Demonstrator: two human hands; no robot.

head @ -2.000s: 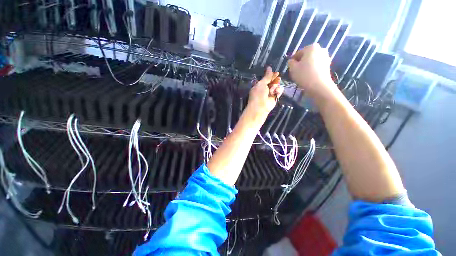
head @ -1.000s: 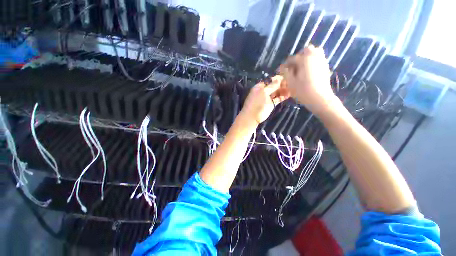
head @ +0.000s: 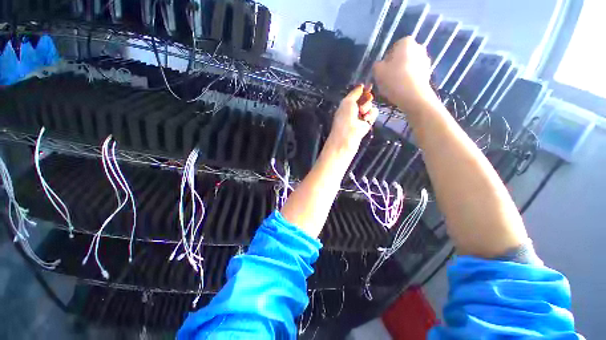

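Observation:
Several tablets (head: 458, 50) stand upright in a row on the top shelf of the rack, with pale edges towards me. My right hand (head: 404, 72) is bare and curled at the near edge of the tablets at the row's left end; its fingertips are hidden. My left hand (head: 355, 116) is just below and left of it, fingers pinched together near the shelf edge. What the fingers hold is too small and blurred to tell. Dark cables (head: 492, 129) loop below the tablets at the right.
Black slotted holders (head: 166, 129) fill the lower wire shelves. White charging cables (head: 193, 212) hang in bunches from the shelf edges. A pale wall box (head: 561, 129) is at the right. A red object (head: 408, 313) lies low down. Blue cloth-like material (head: 30, 60) shows at far left.
My right hand has moved up and a little left, apart from the left hand, which it overlapped a second ago. The view has shifted slightly.

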